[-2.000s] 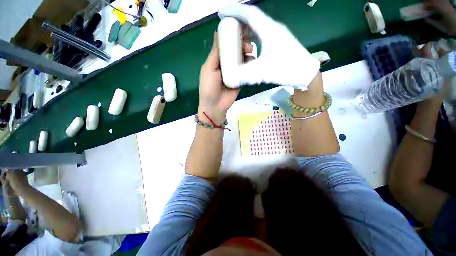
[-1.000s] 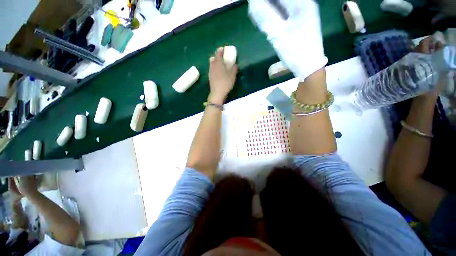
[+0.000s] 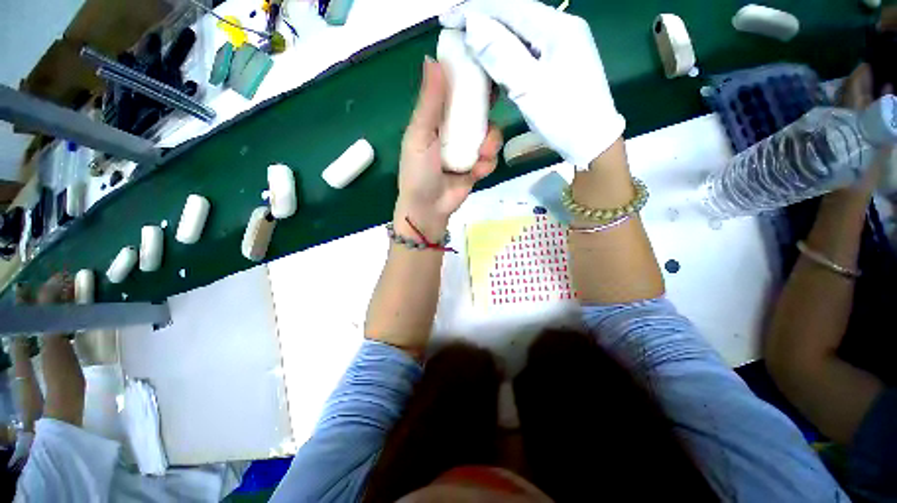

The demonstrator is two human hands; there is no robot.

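Observation:
A white device [image 3: 465, 103] is held upright over the green conveyor belt. My bare left hand [image 3: 433, 157] grips it, thumb on one side and fingertips on the other. My right hand [image 3: 546, 74], in a white glove, is at its upper end with fingertips touching or very near it; whether it grips is unclear. The sheet with rows of small red marks [image 3: 526, 260] lies on the white table below. A grey-green pad [image 3: 551, 192] lies at its upper edge, partly behind my right wrist.
More white devices [image 3: 348, 163] lie along the belt [image 3: 393, 98]. A clear bottle [image 3: 797, 162] and dark tray [image 3: 762, 98] are at right, beside another person's arm. A grey frame bar [image 3: 79, 123] crosses the upper left. Another person's arms are at far left.
One second ago my left hand was on a device on the belt; now it holds one up beside my gloved hand. The devices at left have shifted further left.

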